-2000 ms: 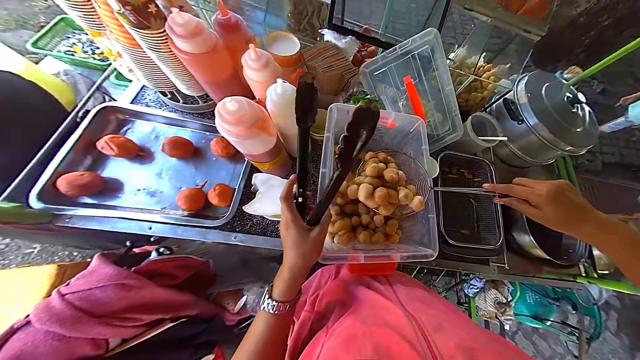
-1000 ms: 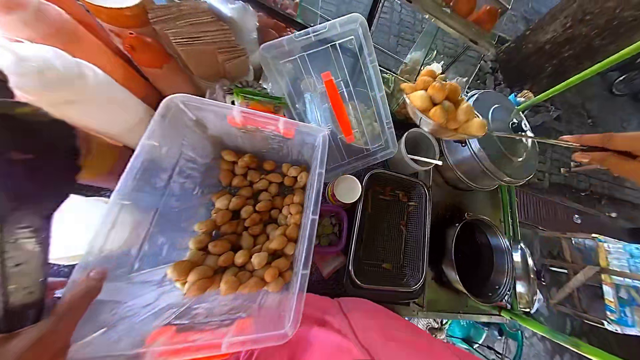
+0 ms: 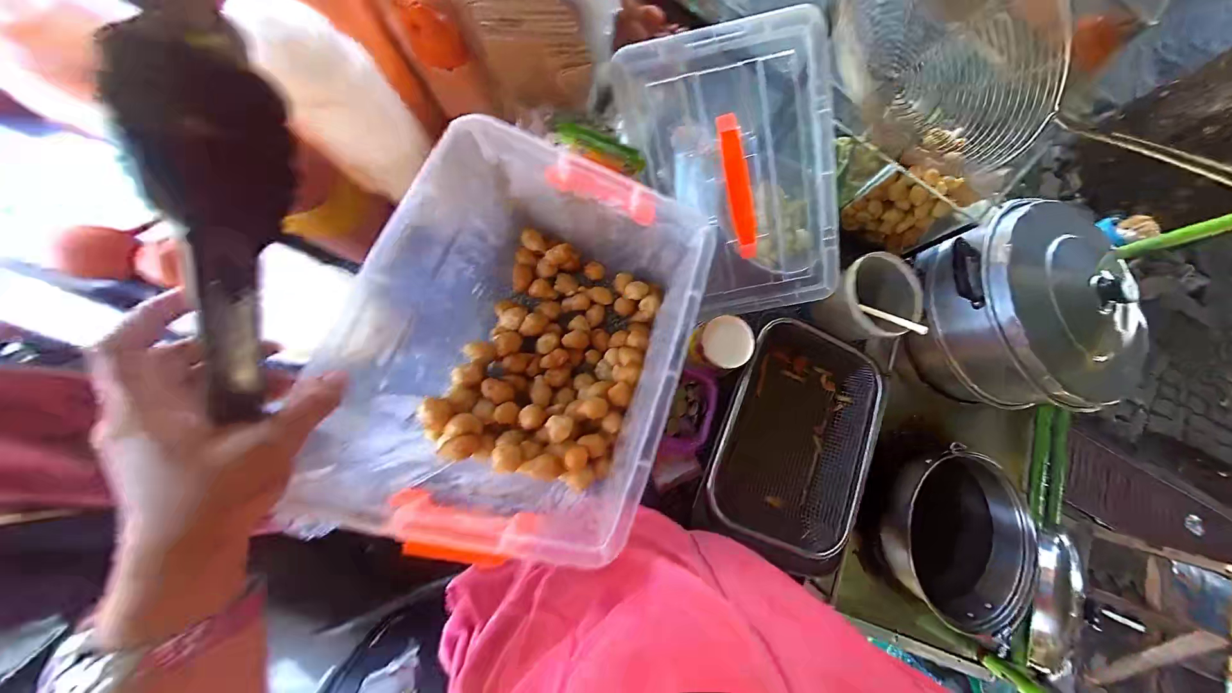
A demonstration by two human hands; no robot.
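Observation:
My left hand (image 3: 197,414) holds dark tongs (image 3: 217,192), blurred and upright at the left, close to the near left side of a clear plastic box (image 3: 385,318). Many small round brown fried balls (image 3: 558,385) lie in the box, mostly toward its right side. At the upper right a wire skimmer (image 3: 972,77) with a round coiled basket hangs over the stall; no balls show plainly in it. Its thin handle runs off the right edge, and my right hand is out of view.
A clear lid with an orange clip (image 3: 736,188) lies beside the box. Right of it stand a grey cup (image 3: 881,294), a rectangular wire-mesh tray (image 3: 799,443), a lidded steel pot (image 3: 1030,298) and an open pot of dark liquid (image 3: 962,539). Sauce bottles stand upper left.
The skimmer held a pile of balls over the box, then at the upper right; now its coiled basket looks tipped with the pile gone. My right hand has left view. The view has swung about.

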